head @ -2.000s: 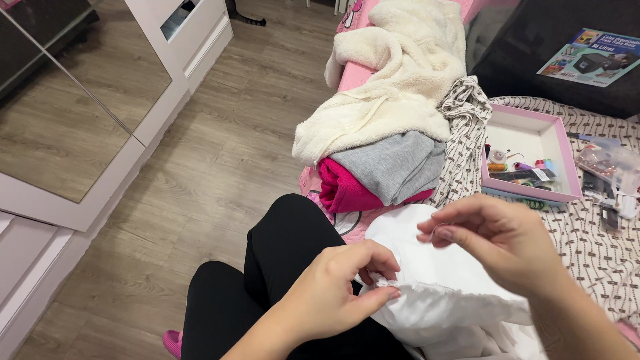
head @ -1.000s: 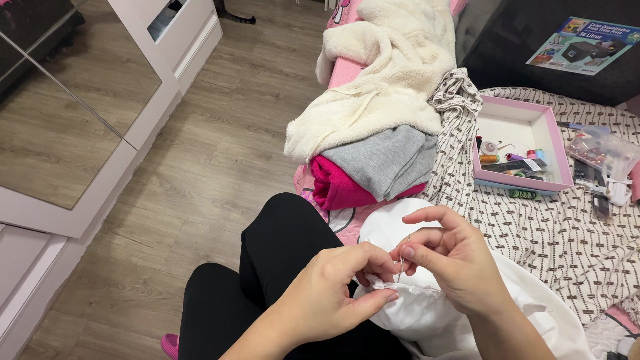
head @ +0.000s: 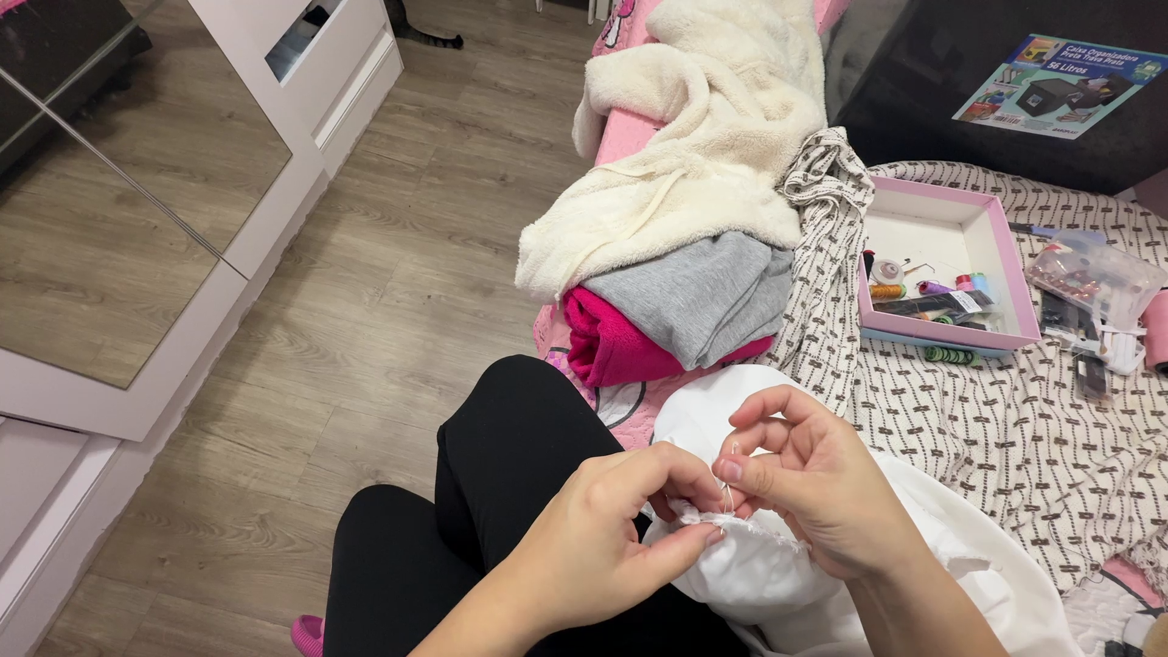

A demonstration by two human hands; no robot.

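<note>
White fabric [head: 776, 570] with a gathered, frayed edge lies over my lap and the bed. My left hand [head: 625, 529] pinches that edge between thumb and fingers. Close against it on the right, my right hand [head: 803, 479] holds a thin sewing needle [head: 735, 449] between thumb and index finger. Fine white thread [head: 728, 497] runs between the needle area and the fabric edge. Where exactly the thread enters the cloth is hidden by my fingers.
A pink-rimmed box [head: 1013, 265] holds thread spools and small sewing items, with a green spool [head: 949, 355] beside it. Folded grey cloth [head: 703, 292], pink cloth [head: 602, 342] and a cream fleece [head: 712, 155] lie ahead. A black storage box [head: 903, 100] stands behind; a mirrored wardrobe [head: 205, 301] is left.
My right hand, raised apart from my left two seconds ago, has come down and left, close beside my left hand. My left hand keeps its pinch on the fabric edge.
</note>
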